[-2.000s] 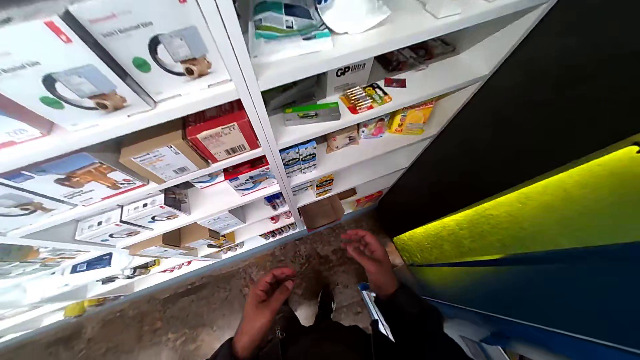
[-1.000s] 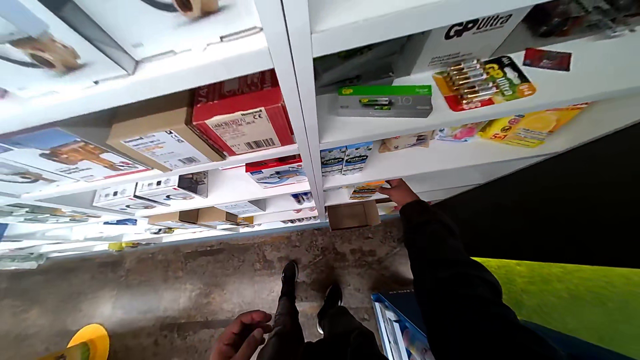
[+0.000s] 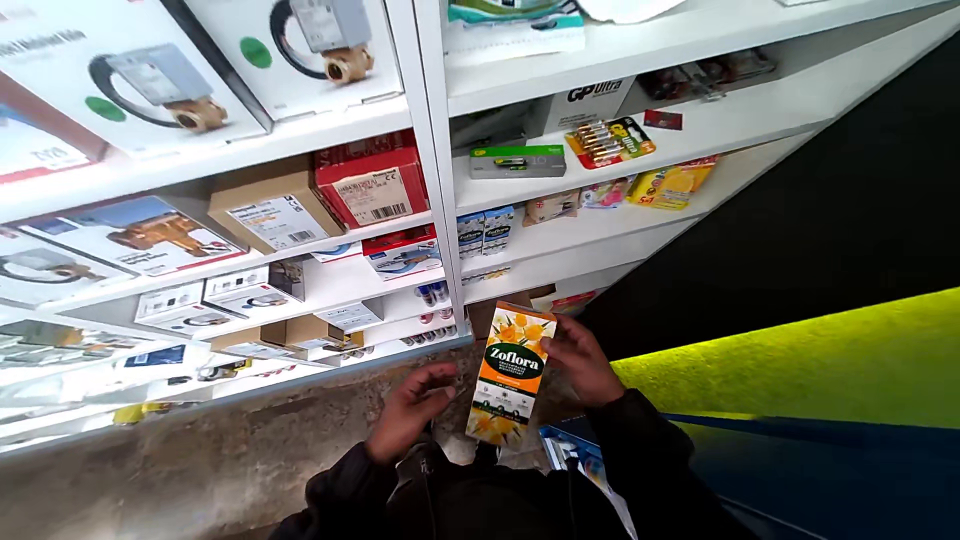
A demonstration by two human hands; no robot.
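An orange and white Zoflora disinfectant box (image 3: 511, 375) with yellow flowers printed on it is held upright in my right hand (image 3: 585, 358), which grips its upper right edge. My left hand (image 3: 415, 405) is a little to the left of the box, fingers partly curled, apart from it and holding nothing. Beyond the hands, two blue and white Zoflora boxes (image 3: 485, 232) stand side by side on a white shelf. Below them on a lower shelf lie small yellow and white packs (image 3: 487, 276), partly hidden.
White shelving (image 3: 637, 169) holds a green and grey battery box (image 3: 517, 162), a battery blister pack (image 3: 610, 142) and a yellow pack (image 3: 673, 184). At left are a red carton (image 3: 373, 180) and a brown cardboard box (image 3: 276, 204). A blue box (image 3: 574, 448) is low beside my right forearm.
My right hand, earlier reaching to a lower shelf, has come back from it and now holds the orange Zoflora box. My left hand has risen beside the box. The view has shifted.
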